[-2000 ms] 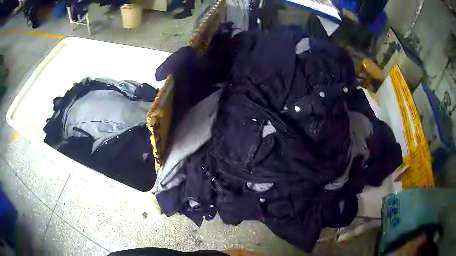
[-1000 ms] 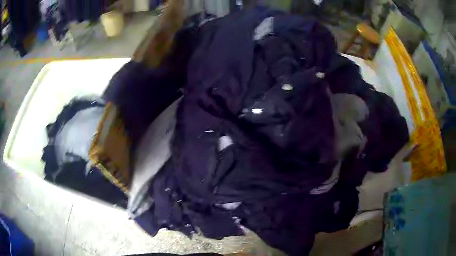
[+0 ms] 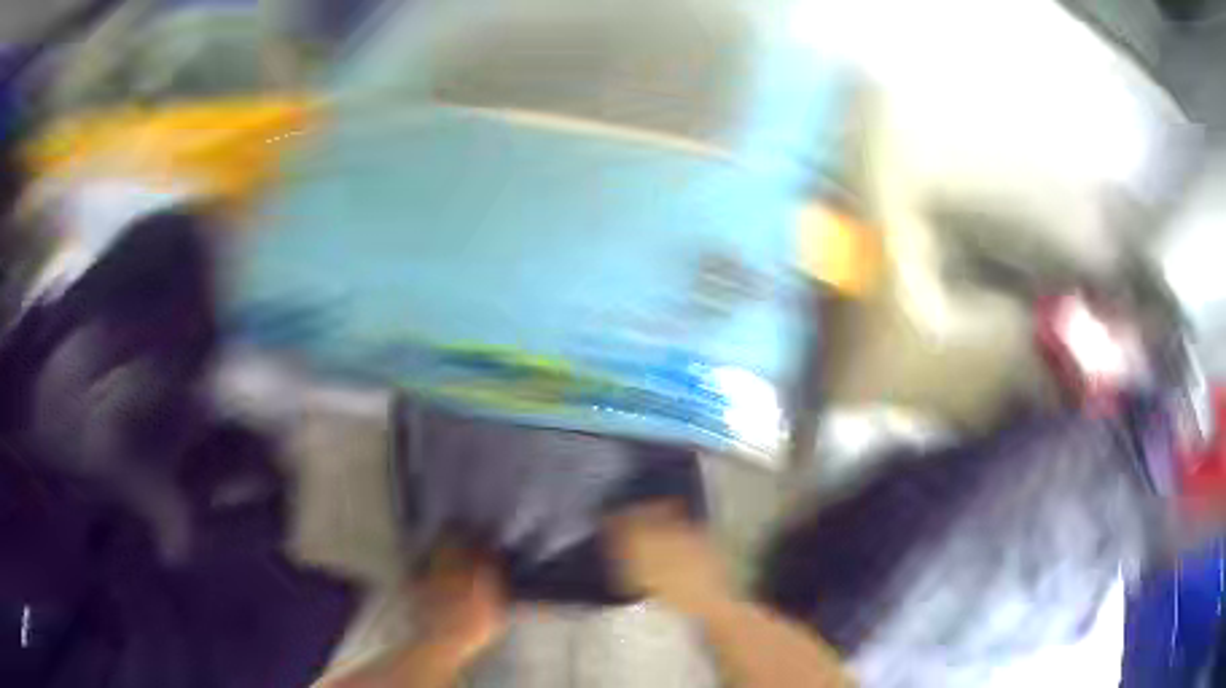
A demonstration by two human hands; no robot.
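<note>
Both bare hands show at the bottom middle, badly blurred by motion. My left hand (image 3: 464, 591) is at the left lower part of a dark garment with grey lining (image 3: 524, 484). My right hand (image 3: 662, 548) overlaps its right part. The garment hangs below the front edge of the light-blue machine (image 3: 511, 255); its top is hidden under that edge. The fingers are too blurred to show a grip.
A heap of dark garments (image 3: 94, 497) lies at the left, by a yellow-taped box (image 3: 175, 141). More dark and greyish cloth (image 3: 968, 538) lies at the right, next to a blue object (image 3: 1176, 618). A bright white area fills the upper right.
The view has swung right, from the garment heap and white tub to the light-blue machine. Both hands and the garment below the machine edge have come into view; the heap is now at the left.
</note>
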